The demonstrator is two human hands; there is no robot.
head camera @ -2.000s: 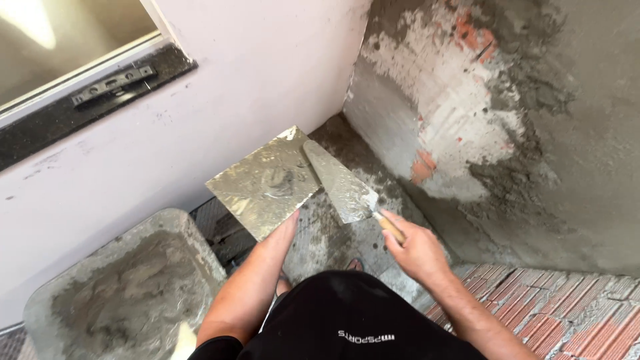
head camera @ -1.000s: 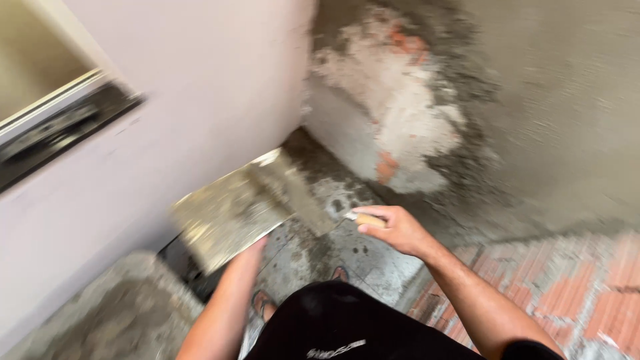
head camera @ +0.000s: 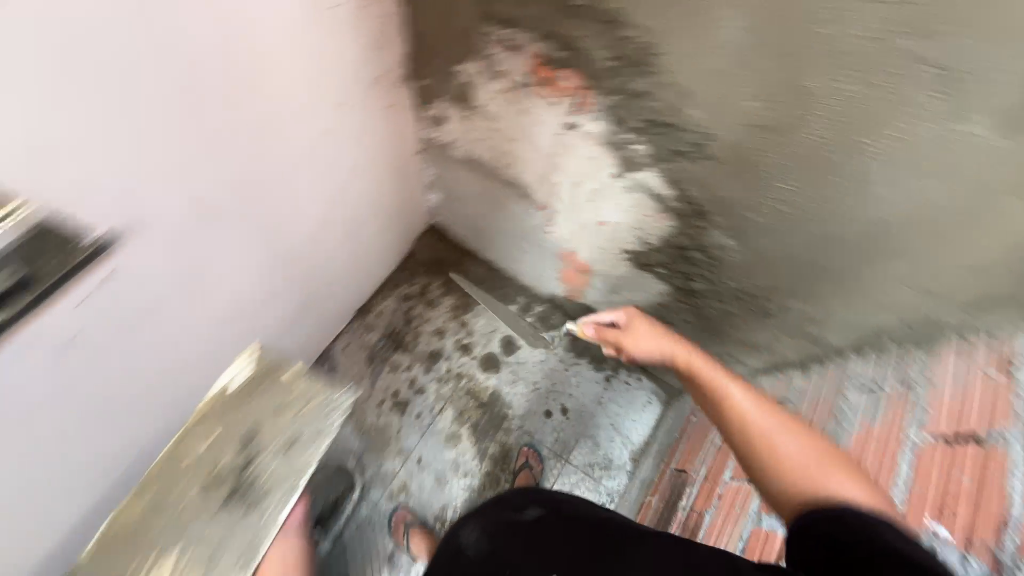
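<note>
My right hand [head camera: 632, 334] grips the handle of a pointed trowel [head camera: 504, 312], whose blade is seen nearly edge-on above the floor, close to the wall corner. At the lower left, a square plate [head camera: 232, 464] smeared with wet mortar is held up by my left arm. My left hand [head camera: 294, 520] is mostly hidden beneath it, so its fingers do not show. Beyond the trowel, a bare patch [head camera: 576, 176] of whitish old surface with orange brick spots is bordered by rough mortar on the grey wall [head camera: 832, 160].
A pale plastered wall [head camera: 240, 160] rises on the left, with a dark ledge [head camera: 48, 272] at its edge. Ribbed hollow bricks [head camera: 872, 440] stand at lower right. My feet in flip-flops [head camera: 524, 466] are on the stained tile floor [head camera: 448, 400]. A dark container [head camera: 332, 496] is partly visible beside the plate.
The plate has moved to the lower left, away from the trowel. Earlier the trowel blade lay against or over the plate; now they are apart. The view has shifted, and the mortar tub has left it.
</note>
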